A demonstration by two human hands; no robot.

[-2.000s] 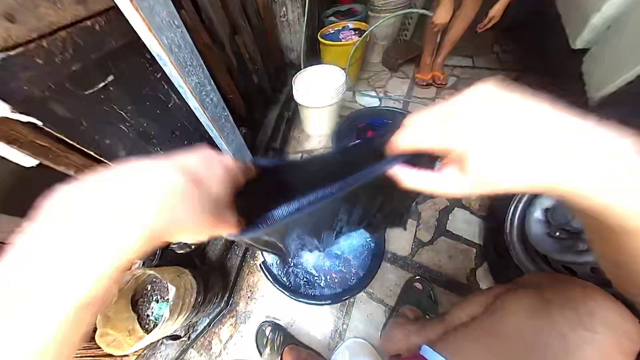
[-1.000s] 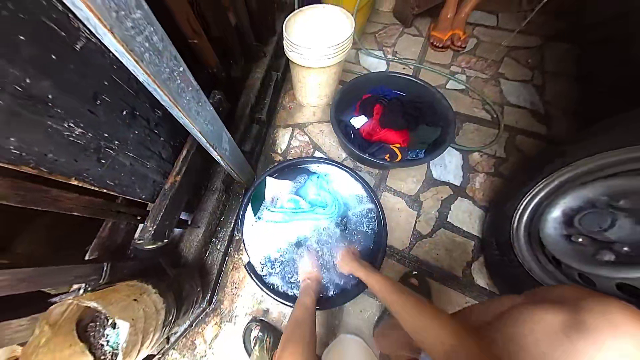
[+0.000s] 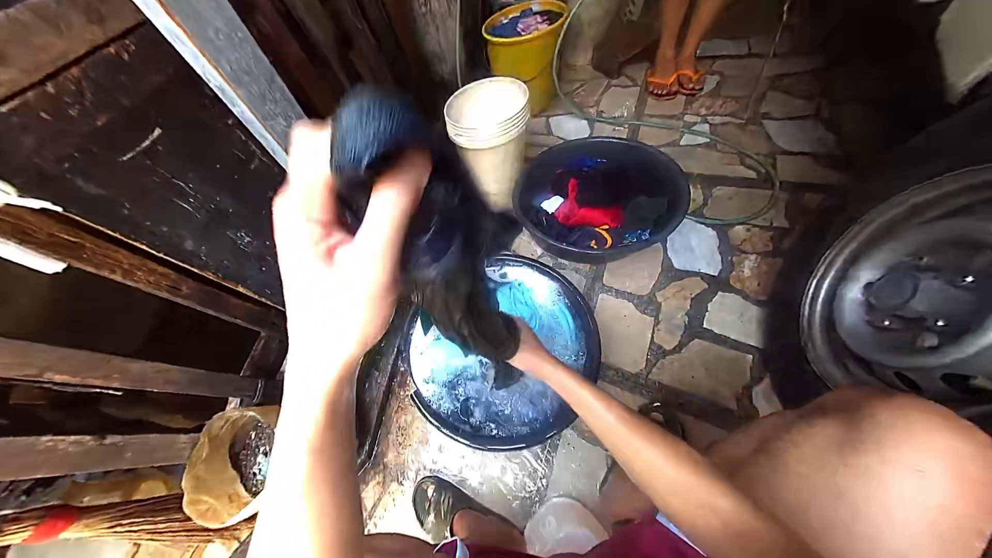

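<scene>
A wet dark garment (image 3: 446,256) stretches between my two hands above a black basin (image 3: 593,387) of sudsy water. My left hand (image 3: 349,209) is raised high on the left, its fingers wrapped around the garment's bunched end. Lower down, just over the suds, my right hand (image 3: 528,349) grips the other end, partly hidden by the cloth. Light blue cloth (image 3: 535,302) shows in the basin's water. Farther off stands a second black basin (image 3: 678,194) holding a red cloth (image 3: 589,213) and dark clothes.
Stacked white buckets (image 3: 488,155) and a yellow bucket (image 3: 515,58) with clothes stand beyond. A green hose (image 3: 744,221) curls over the stone paving. A wheel (image 3: 914,287) is at right, a wooden wall (image 3: 116,155) at left. Another person's feet (image 3: 676,81) in orange flip-flops are at the top.
One second ago both hands were down in the suds of the near basin. Now the dark garment is lifted out, with my left hand much higher than my right.
</scene>
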